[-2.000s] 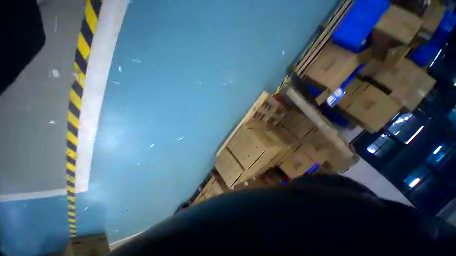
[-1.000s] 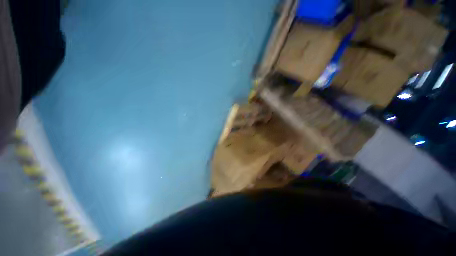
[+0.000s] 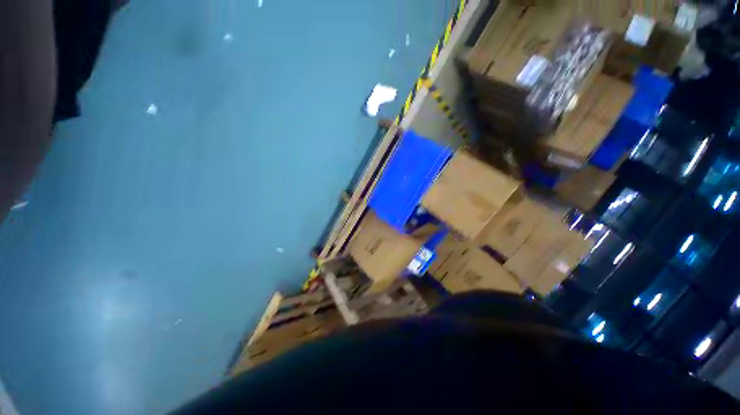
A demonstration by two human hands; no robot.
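Neither of my hands can be made out. The things nearest in front are stacked cartons on pallets, seen tilted. A brown carton [image 3: 471, 193] stands beside a blue crate [image 3: 408, 180] above a wooden pallet [image 3: 357, 194]. Another carton [image 3: 380, 250] lies just below the crate. A large dark curved shape [image 3: 462, 365] fills the lower edge and hides part of the stacks. A dark and brownish blurred form [image 3: 28, 89] is cut off at the upper left edge; I cannot tell what it is.
Blue-green floor [image 3: 195, 178] runs along the left, with white scraps [image 3: 380, 99] on it. Yellow-black tape [image 3: 442, 47] borders more cartons at the upper right, with clear shiny film [image 3: 568, 71] on them. Another wooden pallet [image 3: 272, 316] lies lower down. Bright ceiling lights show at right.
The view has moved along the cartons: the blue crate and its stack have shifted left and down, and more cartons show at upper right. The floor tape at lower left has mostly left view.
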